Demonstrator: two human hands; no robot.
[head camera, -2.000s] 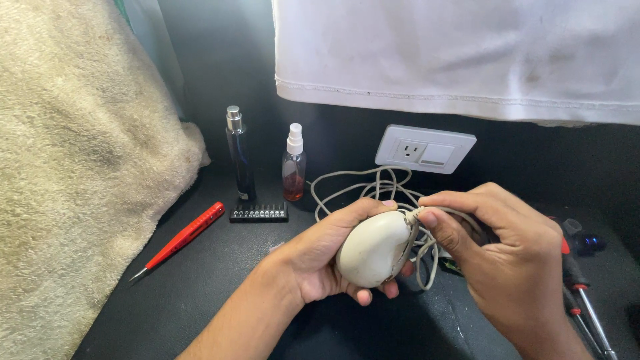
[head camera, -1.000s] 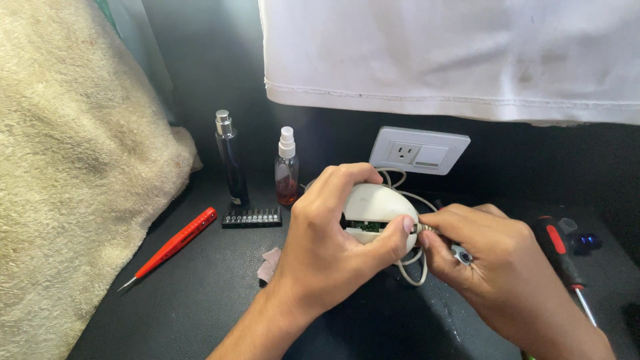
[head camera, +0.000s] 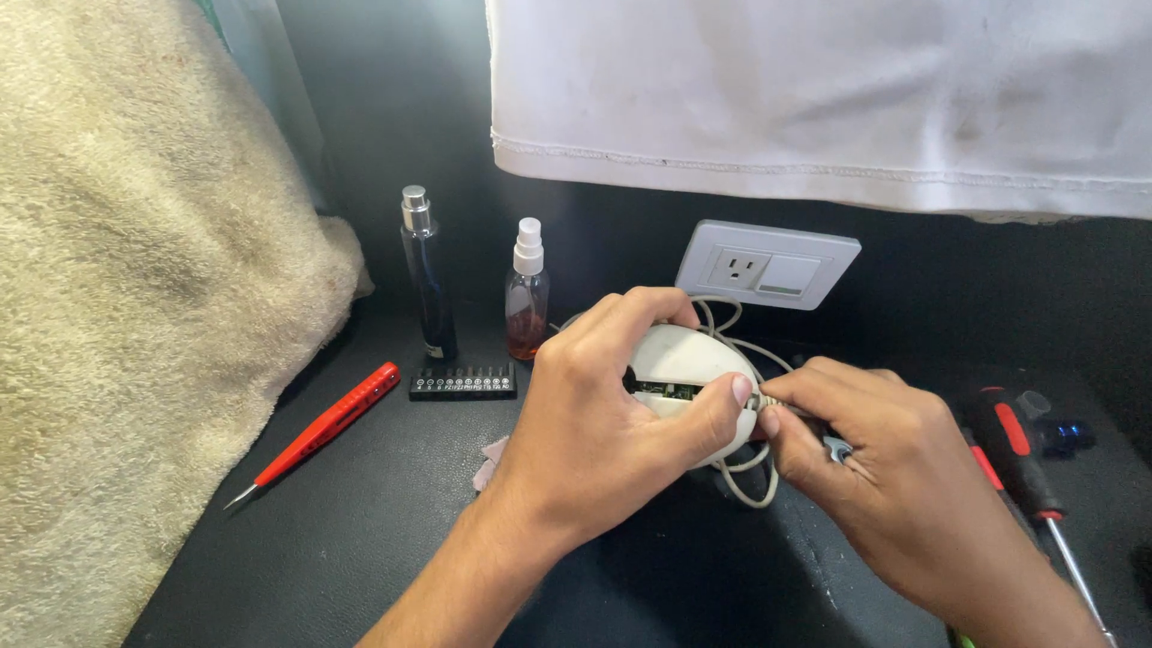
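A white wired computer mouse (head camera: 688, 355) is gripped in my left hand (head camera: 594, 423), with its thumb across the near side and the other fingers over the far side. The shell is parted, and a green circuit board (head camera: 666, 390) shows in the gap. My right hand (head camera: 882, 459) pinches the cable where it enters the mouse, between thumb and index finger. A metal tool end (head camera: 837, 448), perhaps a wrench's, pokes out from the right hand's curled fingers. Loops of the pale cable (head camera: 751, 490) lie behind and beneath the mouse.
Red tweezers (head camera: 328, 432), a black bit holder (head camera: 463, 382), a dark spray bottle (head camera: 427, 279) and a clear spray bottle (head camera: 527, 297) are at left. Behind is a wall outlet (head camera: 769, 264). A red-and-black screwdriver (head camera: 1021, 450) lies at right. Beige fleece (head camera: 153, 270) covers the left edge.
The mouse has turned in my left hand, which now holds it from above instead of from beneath. The gap in its shell and the board inside have come into view.
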